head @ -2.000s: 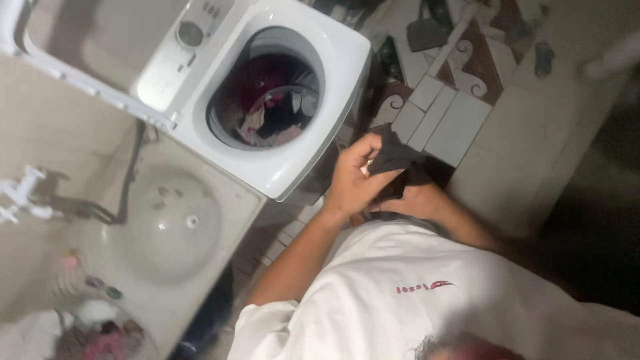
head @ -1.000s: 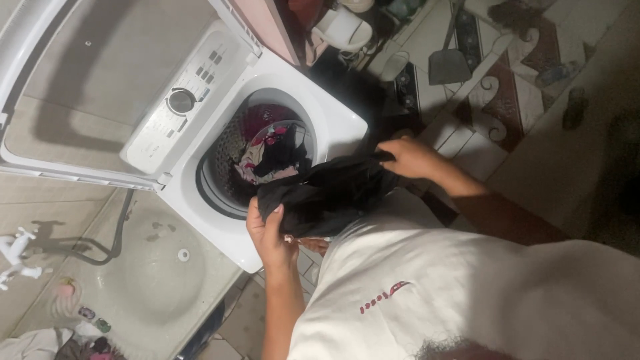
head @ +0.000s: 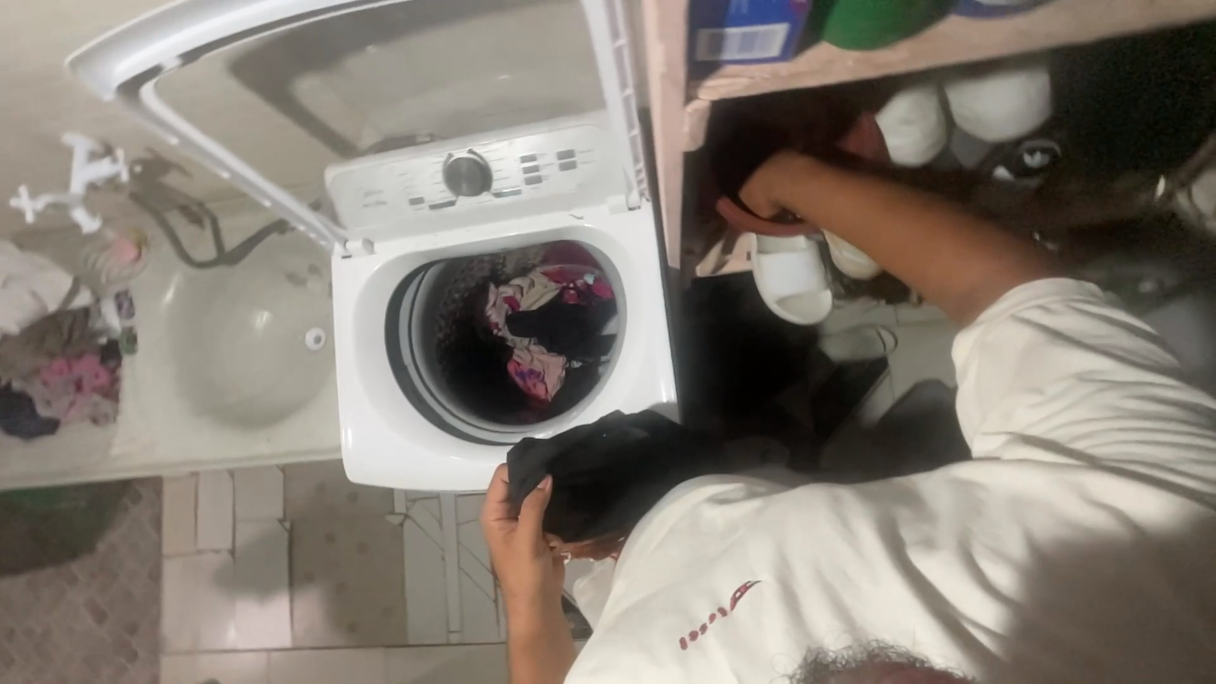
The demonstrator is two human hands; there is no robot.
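My left hand (head: 522, 532) pinches the edge of a black cloth garment (head: 608, 470), which hangs between the front of the washing machine (head: 408, 463) and my shirt. The machine's lid stands up, and pink, cream and dark clothes (head: 541, 323) lie in its drum. My right hand (head: 765, 185) reaches into a dark shelf space at the right of the machine. Its fingers are hidden there, beside a reddish curved object (head: 760, 220), so what it holds cannot be told.
A sink basin (head: 237, 351) and a white tap (head: 76, 180) are left of the machine, with a pile of clothes (head: 66, 380) at the far left. White slippers (head: 793, 280) sit below my right forearm. A shelf board (head: 855, 62) holds a blue box (head: 746, 28) and a green container.
My right hand has let go of the black garment and moved to the shelf space at the right. My left hand keeps its hold on the garment. The view has turned.
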